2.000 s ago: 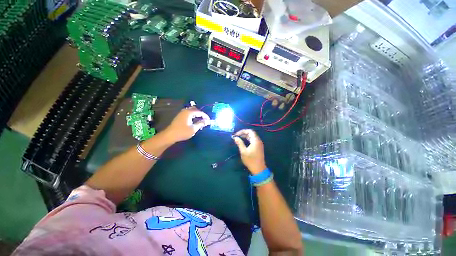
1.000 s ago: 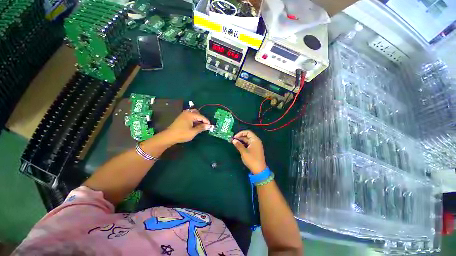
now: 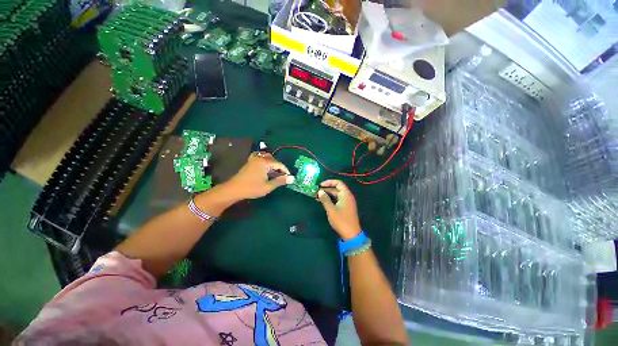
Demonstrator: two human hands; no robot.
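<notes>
A green circuit board (image 3: 308, 175) lies on the dark green mat in front of me, its upper part glowing pale green. My left hand (image 3: 265, 177) is at the board's left edge, fingertips closed on a small white connector (image 3: 290, 180). My right hand (image 3: 337, 201) is at the board's lower right corner, fingertips pinching a small dark thing, too small to name. A thin red wire (image 3: 325, 167) runs from near my left hand to the instruments. Green boards (image 3: 194, 162) rest on the brown-grey plate (image 3: 166, 177) at the left.
A black rack (image 3: 88, 159) and upright panels (image 3: 135, 57) stand left, a phone (image 3: 210, 76) beside them. A power supply (image 3: 308, 78), a white meter (image 3: 389, 81) and a parts box (image 3: 315, 44) stand at the back. Clear trays (image 3: 501, 203) are stacked right. A small part (image 3: 293, 230) lies on the mat.
The board glowed bright white two seconds ago, was unlit one second ago, and now glows green. Both hands stay at the board with only slight shifts.
</notes>
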